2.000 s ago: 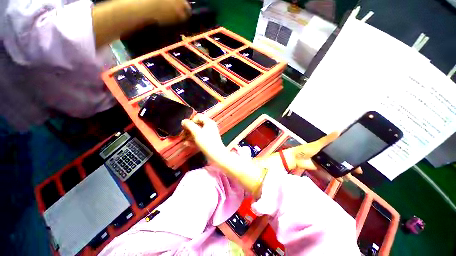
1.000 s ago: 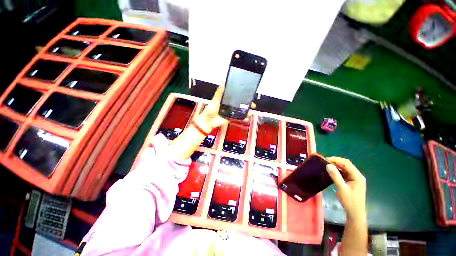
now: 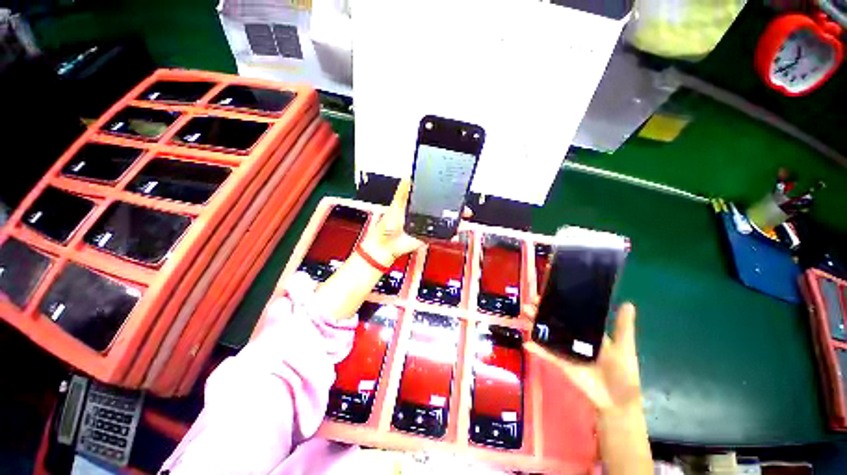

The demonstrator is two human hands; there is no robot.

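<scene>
My left hand (image 3: pixel 395 232) holds a smartphone (image 3: pixel 442 176) upright in front of a large white sheet (image 3: pixel 474 65); its screen is pale with faint marks. My right hand (image 3: pixel 604 371) holds a second smartphone (image 3: pixel 578 292) nearly upright, its screen dark with a bright upper edge. It covers part of the right end of the orange-red foam tray (image 3: pixel 566 413). Phones with reddish screens lie in the tray's pockets. The pocket at the tray's lower right holds no phone that I can see.
A tray stack (image 3: pixel 251 213) with phones on top stands at left. A calculator (image 3: pixel 107 422) is at lower left. At right are a blue item (image 3: pixel 757 264), a pen holder (image 3: pixel 775 218) and another tray (image 3: pixel 822 325). A red alarm clock (image 3: pixel 799 56) is at upper right.
My right hand has turned its phone from a tilted position low over the tray to nearly upright. The left phone stays before the sheet. The view has shifted slightly.
</scene>
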